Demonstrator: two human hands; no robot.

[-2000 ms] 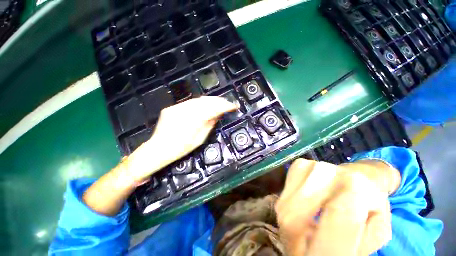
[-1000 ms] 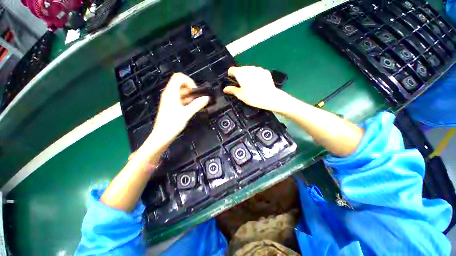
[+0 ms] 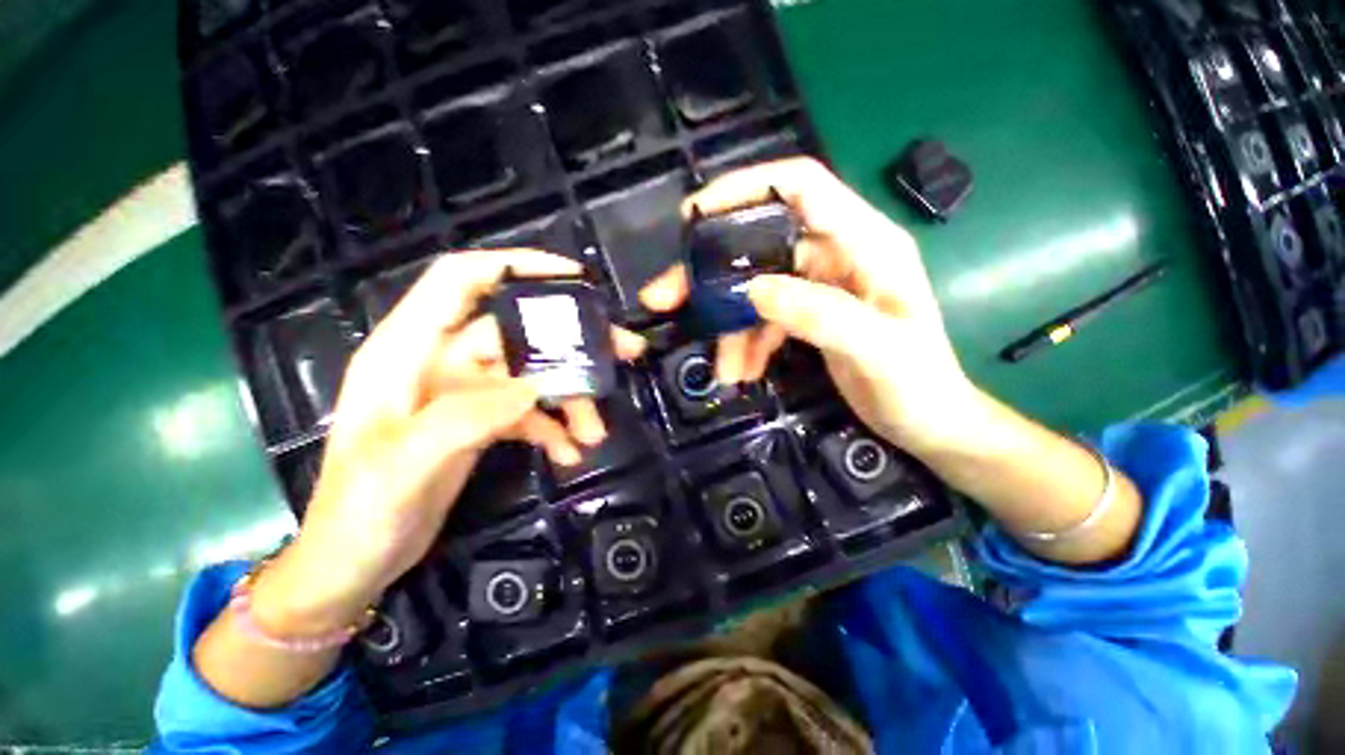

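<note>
My left hand [image 3: 435, 398] holds a strapless smartwatch [image 3: 555, 336] with its face up, and its display shows a white block. My right hand [image 3: 841, 295] holds another smartwatch [image 3: 741, 254] with a mostly dark display and a small pale mark; my thumb lies at its lower edge. Both are held above the black blister tray [image 3: 587, 204]. Watch units with ring-marked backs up sit in the tray's near pockets, such as this watch back [image 3: 626, 559]. My fingers and palms hide some pockets.
A lone watch unit [image 3: 932, 180] lies on the green surface [image 3: 1018, 89] right of the tray. A black pen [image 3: 1084, 313] with a yellowish part lies nearer. A second tray [image 3: 1254, 162] with watch backs stands at far right.
My hands have moved apart and nearer, each now showing a watch face. The view is closer to the tray. Two seconds ago my right hand was off the tray, over my lap.
</note>
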